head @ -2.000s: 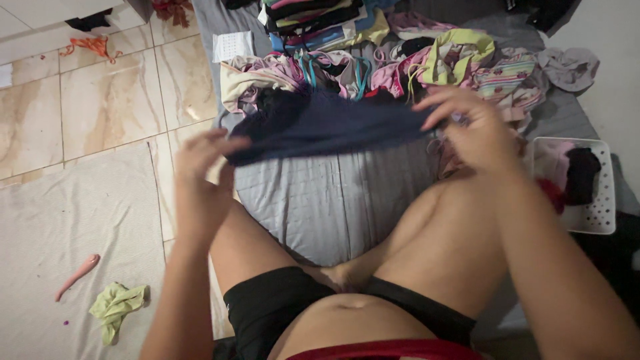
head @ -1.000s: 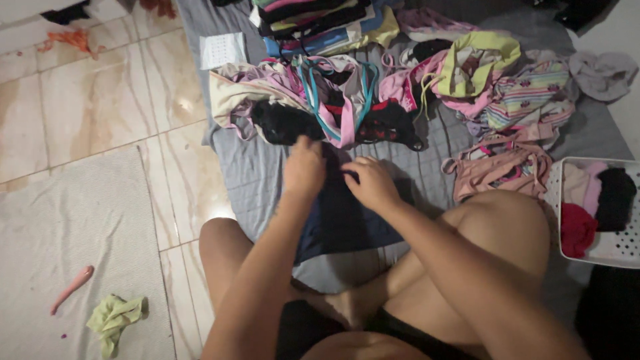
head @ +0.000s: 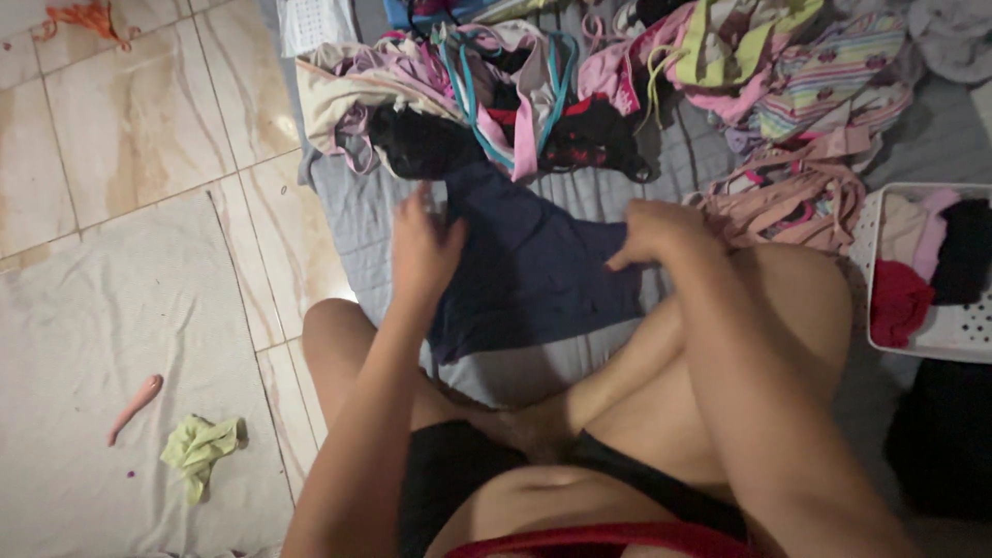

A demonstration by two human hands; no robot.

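Observation:
A dark navy cloth garment (head: 535, 271) lies spread on the grey quilted bedding, in front of my crossed legs. My right hand (head: 659, 232) grips its right edge, thumb underneath. My left hand (head: 426, 244) is beside the garment's left edge, blurred, its fingers apart. The garment's upper end touches a black garment (head: 422, 143) at the front of a heap of bras and underwear. Among that heap lie a pink and teal strappy piece (head: 527, 132) and a black and red lace piece (head: 593, 139).
A white perforated basket (head: 930, 353) with folded red, black and pink pieces stands at the right. Beige strappy garments (head: 798, 194) lie near my right knee. On the floor at left are a pale mat (head: 116, 310), a light green cloth (head: 199, 449) and a pink object (head: 136, 407).
The navy garment was held up stretched between both hands, then lay on the bedding with both hands close together at its top. Now my hands are apart at its two sides.

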